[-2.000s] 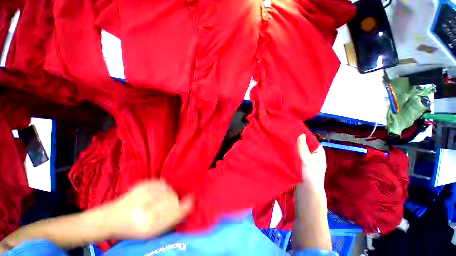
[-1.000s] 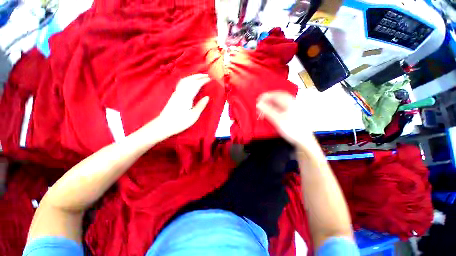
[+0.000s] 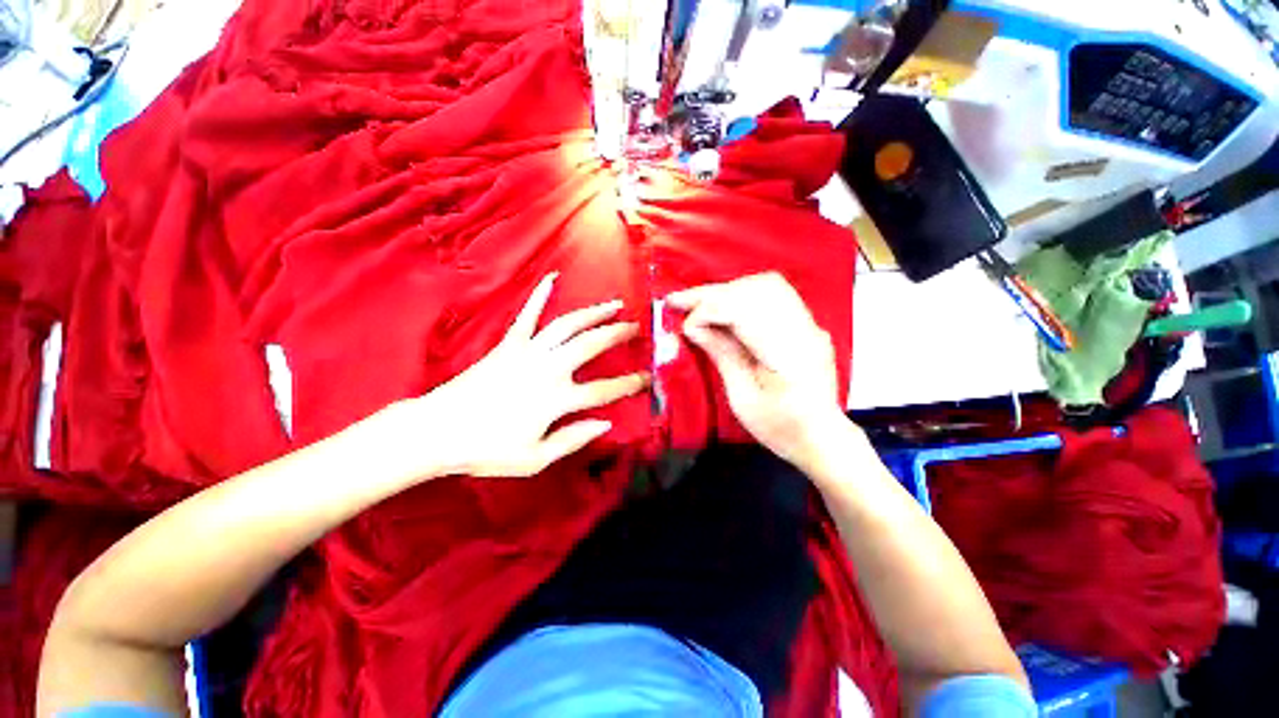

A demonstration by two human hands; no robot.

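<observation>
A large bright red garment (image 3: 379, 267) spreads over the white machine table, gathered in fine folds toward the presser foot and needle area (image 3: 627, 185) under the lamp glow. A seam runs from there toward me. My left hand (image 3: 540, 386) lies flat on the cloth left of the seam, fingers spread. My right hand (image 3: 758, 351) is right of the seam, thumb and fingers pinched on the red cloth's edge. A narrow white strip shows beside its fingertips; I cannot tell if it is table or label.
A black phone-like device (image 3: 922, 185) lies right of the needle, with thin pens (image 3: 1031, 302), a green cloth (image 3: 1101, 316) and a green-handled tool (image 3: 1199, 320) beyond. The machine's dark control panel (image 3: 1153, 98) is upper right. A red heap (image 3: 1094, 540) sits in a blue crate (image 3: 982, 449) at right.
The cloth, earlier loose over my lap, now lies spread at the needle. My left hand has flattened on it slightly lower; my right hand has closed on the cloth by the seam.
</observation>
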